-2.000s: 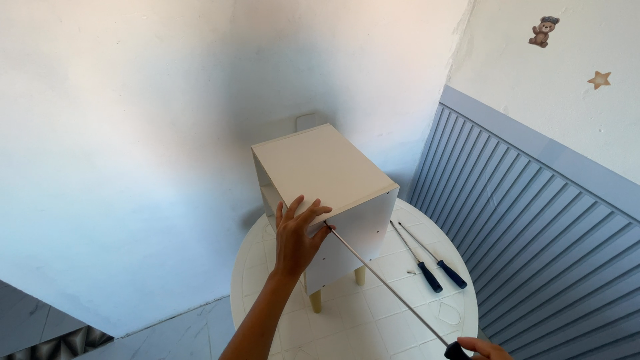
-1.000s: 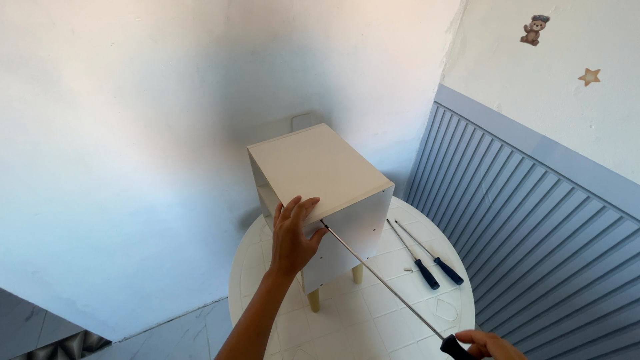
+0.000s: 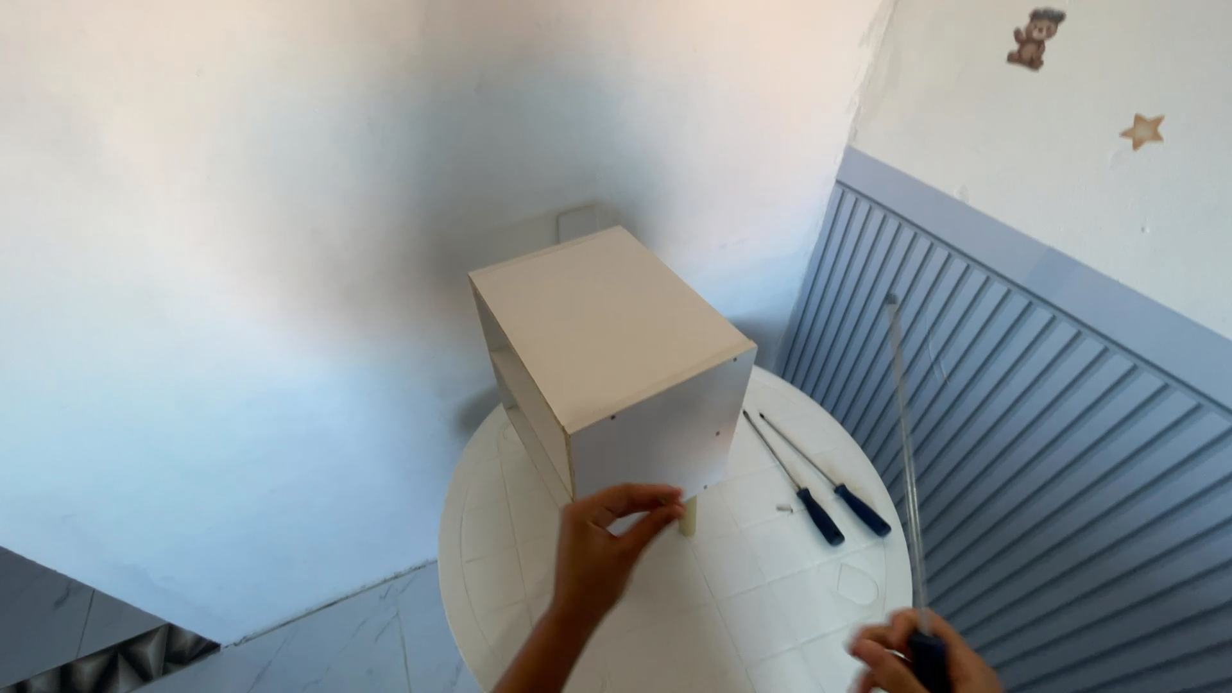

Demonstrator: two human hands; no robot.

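Observation:
A small white cabinet (image 3: 616,327) with an open front and wooden legs stands on a round white plastic table (image 3: 808,616). My left hand (image 3: 611,544) is in front of its near side panel, thumb and fingertips pinched together; whether something small is between them cannot be told. Several dark screws or holes dot that panel. My right hand (image 3: 919,654) grips the dark handle of a long screwdriver (image 3: 910,462), its blurred shaft pointing up. Two shorter screwdrivers, one (image 3: 818,515) beside the other (image 3: 861,510), lie on the table to the cabinet's right, near a small loose piece (image 3: 784,508).
A pale wall (image 3: 289,241) rises behind the table. Blue-grey slatted panelling (image 3: 1059,433) runs along the right, close to the table's edge. Marbled tiles (image 3: 356,635) cover the floor at the lower left.
My left hand has left the cabinet's top edge and moved down before the side panel. The long screwdriver's tip has come away from the panel, and its shaft has swung upright to the right.

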